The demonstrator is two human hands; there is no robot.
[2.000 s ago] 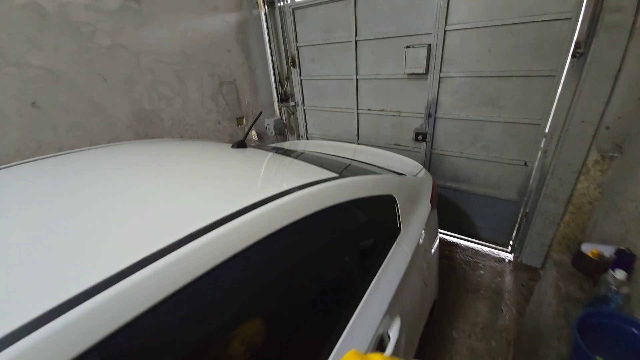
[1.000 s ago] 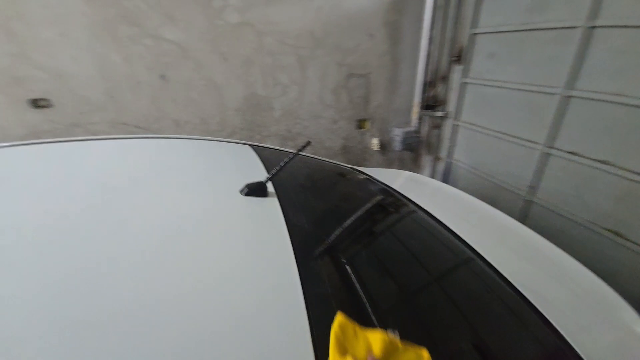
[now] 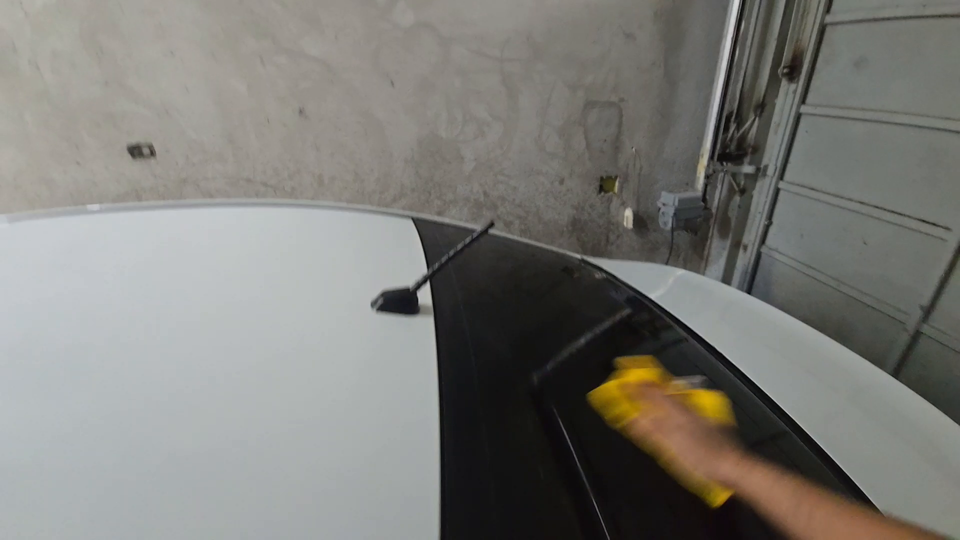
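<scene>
My right hand (image 3: 679,427) reaches in from the lower right, blurred, gripping a yellow cloth (image 3: 637,382) over the dark rear window (image 3: 510,330) of a white car. Whether the cloth touches the glass cannot be told for certain. To the left of the window lies the white car roof (image 3: 225,360), with a black antenna (image 3: 397,300) on it whose rod tilts up to the right. The white trunk lid (image 3: 757,322) is beyond the glass. My left hand is out of view.
A rough concrete wall (image 3: 337,97) stands behind the car. At the right is a grey metal gate (image 3: 870,150). A grey electrical box (image 3: 680,208) is fixed low on the wall near the gate's frame.
The yellow cloth, at the bottom edge a second ago, is now farther up over the rear window, with my right hand and forearm showing. The view has swung toward the roof and rear window.
</scene>
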